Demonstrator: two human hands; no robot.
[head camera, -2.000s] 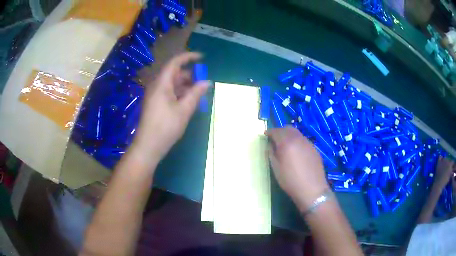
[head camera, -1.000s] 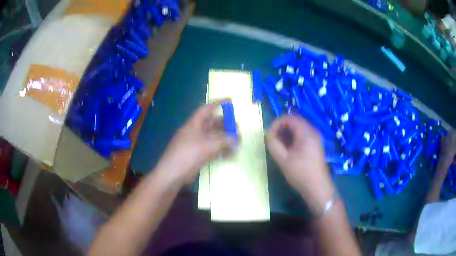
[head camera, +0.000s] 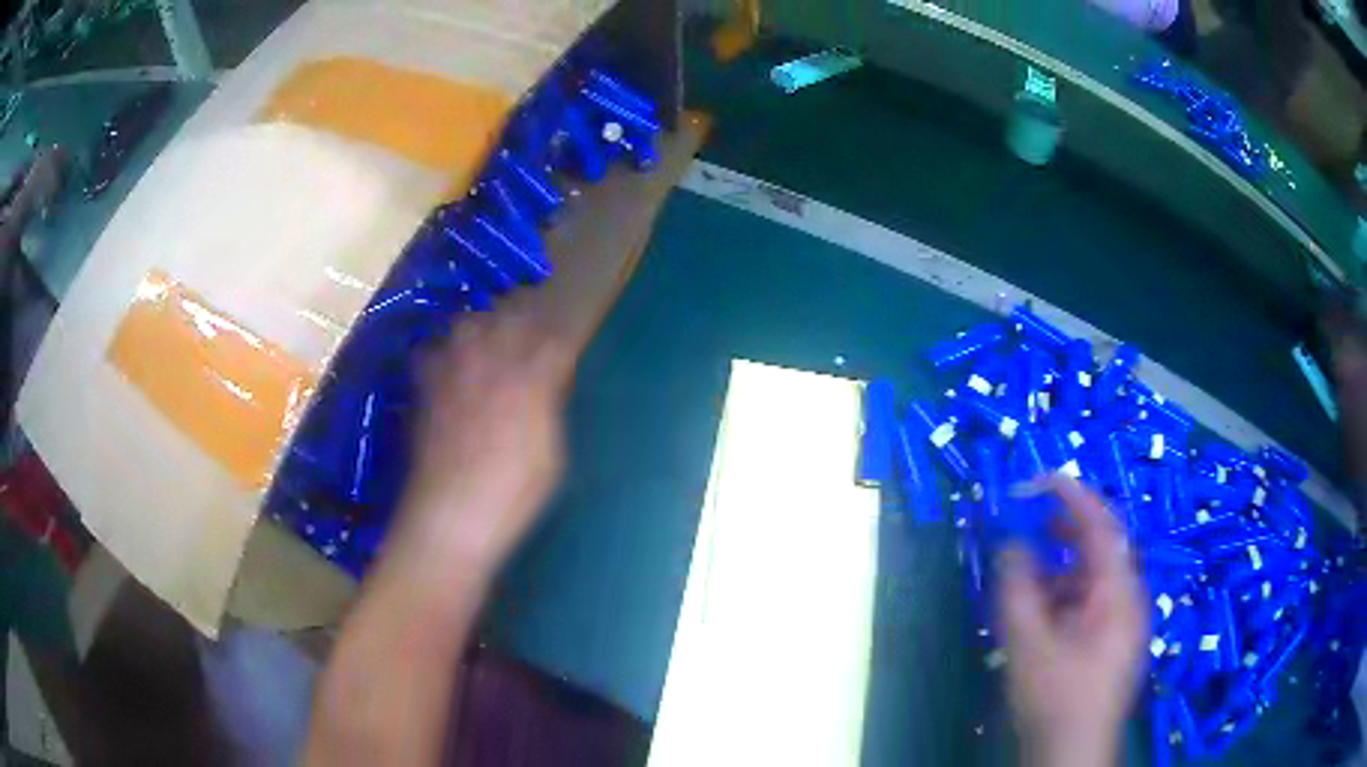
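Note:
Blue cylinders (head camera: 502, 232) fill a cardboard carton (head camera: 195, 195) tipped on its side at the left. My left hand (head camera: 487, 427) is blurred at the carton's open side, its fingertips among the cylinders; its grip is unclear. A long pale sheet (head camera: 780, 584) lies on the dark green surface, with one blue cylinder (head camera: 879, 432) at its upper right edge. My right hand (head camera: 1082, 622) is over the left part of a heap of blue cylinders with white spots (head camera: 1199, 525). Its fingers are curled near a blurred blue cylinder; whether it holds it is unclear.
A pale rail (head camera: 840, 225) runs along the far side of the bench. Beyond it are a teal cup-like part (head camera: 1034, 123), a long pale teal piece (head camera: 817, 69) and more blue pieces (head camera: 1222, 123) at the upper right. Orange-brown tape (head camera: 218, 375) is on the carton.
My left hand has moved from above the sheet, where it held a blue cylinder, to the carton. My right hand has moved right onto the heap. The camera view has shifted.

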